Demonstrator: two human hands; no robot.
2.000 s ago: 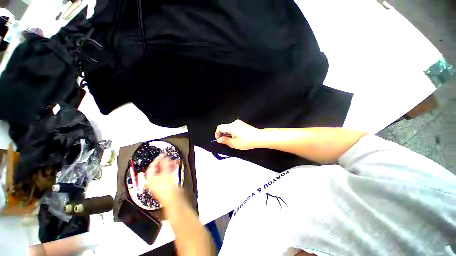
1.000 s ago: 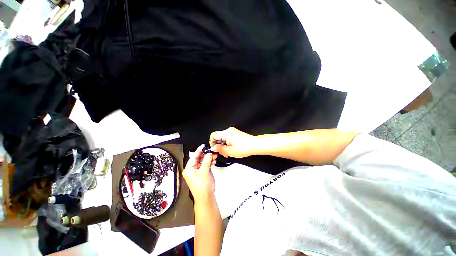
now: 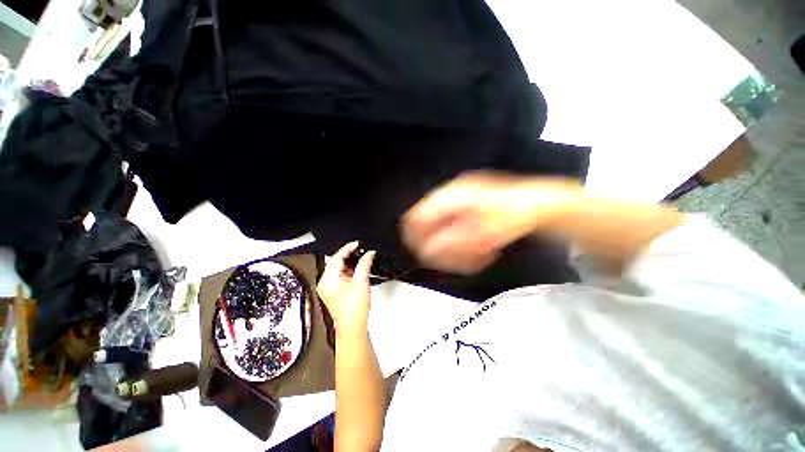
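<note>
The large black garment (image 3: 353,97) spreads over the table in front of me. My left hand (image 3: 348,272) is at its lower edge beside the plate, thumb and fingers pinching a dark bit of it; whether a small trim is there too I cannot tell. My right hand (image 3: 459,225) is blurred and curled, over the garment to the right of my left hand; what it holds is not clear. The white plate (image 3: 244,327) holds a heap of black trims (image 3: 248,292), finer speckled trims (image 3: 265,355) and a thin red stick (image 3: 225,312).
The plate lies on a brown-grey mat (image 3: 304,381). A black phone (image 3: 244,403) overlaps its lower edge. An olive cylinder (image 3: 168,380), clear plastic bags (image 3: 135,320) and a crumpled black bag (image 3: 104,265) are at left. More black cloth (image 3: 55,168) lies at far left.
My left hand went from over the plate to the garment edge, where both hands met. Now my right hand has moved away up and right.
</note>
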